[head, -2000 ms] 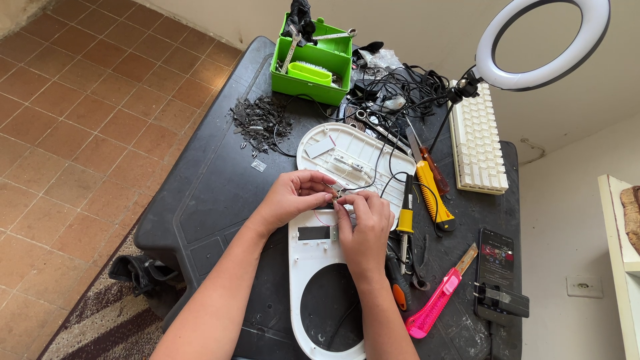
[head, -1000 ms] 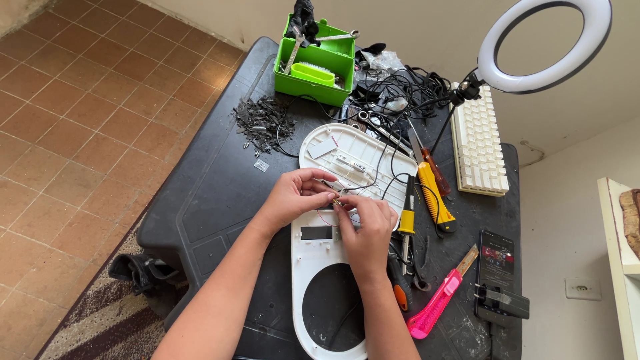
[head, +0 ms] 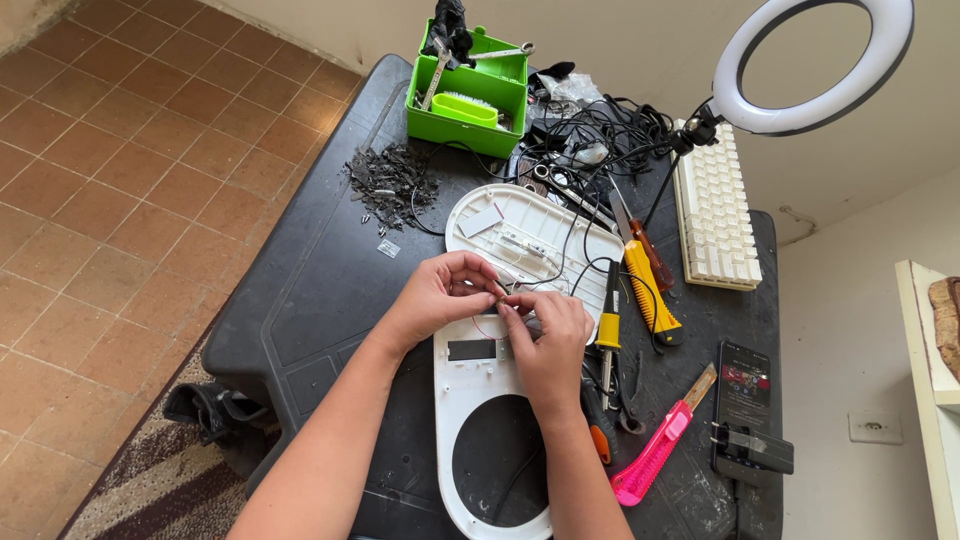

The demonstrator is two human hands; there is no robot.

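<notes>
Both hands meet over the joint between two white plastic housing halves. My left hand (head: pixel 459 292) and my right hand (head: pixel 546 330) pinch a small part with thin wires at their fingertips; the fingers hide most of it. Below them lies the white front shell (head: pixel 459 427), with a rectangular window and a large round opening. Behind the hands rests the ribbed back shell (head: pixel 555 217), inner side up, with thin wires and a black cable across it. A soldering iron with a yellow collar (head: pixel 608 330) lies just right of the shells.
A green toolbox (head: pixel 469 135), a heap of black scraps (head: pixel 394 180) and tangled black cables (head: pixel 630 135) stand behind. To the right are a yellow utility knife (head: pixel 646 289), a pink utility knife (head: pixel 656 454), a phone (head: pixel 742 390), a white keyboard (head: pixel 716 210) and a ring light (head: pixel 727 97).
</notes>
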